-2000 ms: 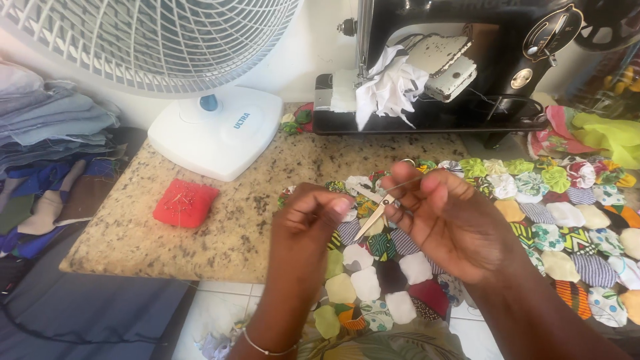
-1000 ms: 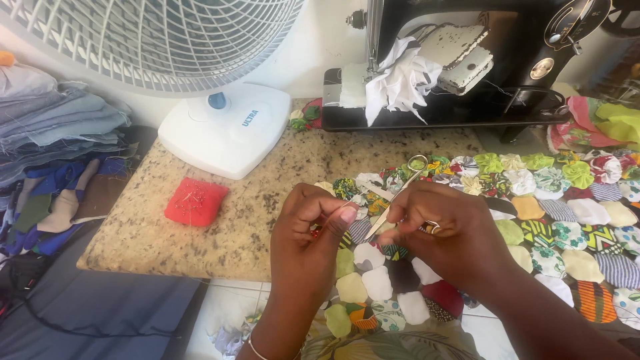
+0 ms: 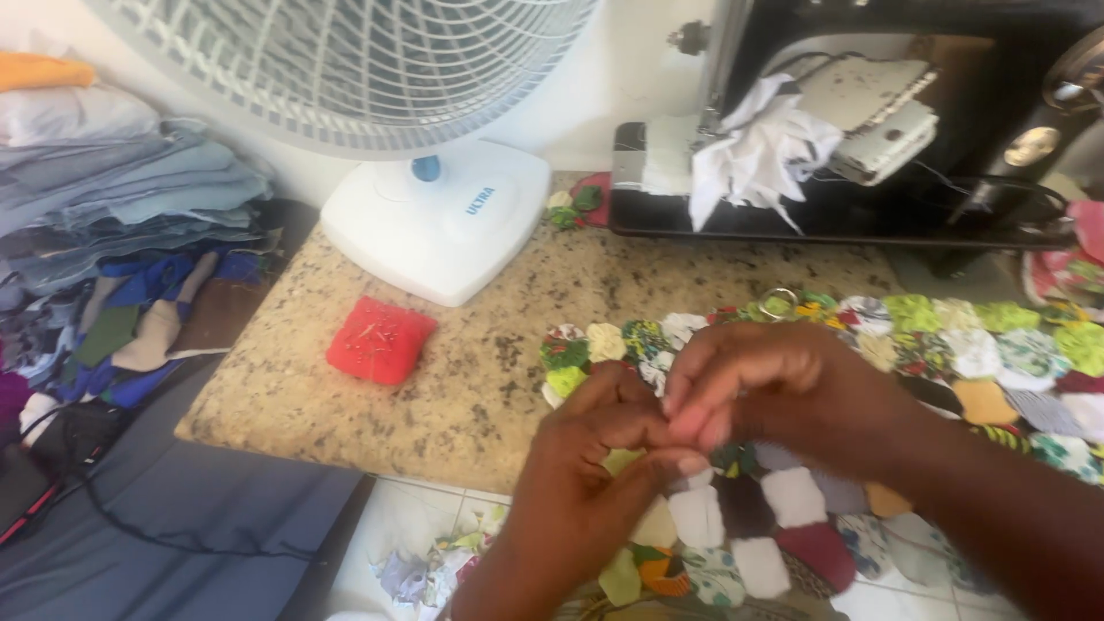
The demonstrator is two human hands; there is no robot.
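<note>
My left hand (image 3: pixel 604 466) and my right hand (image 3: pixel 759 379) meet fingertip to fingertip above a patchwork of gathered fabric rounds (image 3: pixel 793 496). Whatever is pinched between the fingertips is too small and blurred to make out. Just behind my right hand, a metal finger ring of a pair of scissors (image 3: pixel 779 302) shows on the patchwork; the rest of the scissors is hidden. A red pincushion (image 3: pixel 379 341) stuck with pins lies on the granite tabletop, left of both hands.
A white fan (image 3: pixel 440 233) stands at the back of the granite tabletop (image 3: pixel 285 371). A black sewing machine (image 3: pixel 828 216) with white cloth scraps (image 3: pixel 759 155) is at the back right. Folded fabrics (image 3: pixel 112 190) are piled at left; more scraps (image 3: pixel 431 569) lie below the table edge.
Both hands have come together at the fingertips. The scissors, in my right hand two seconds ago, now show only a finger ring behind that hand.
</note>
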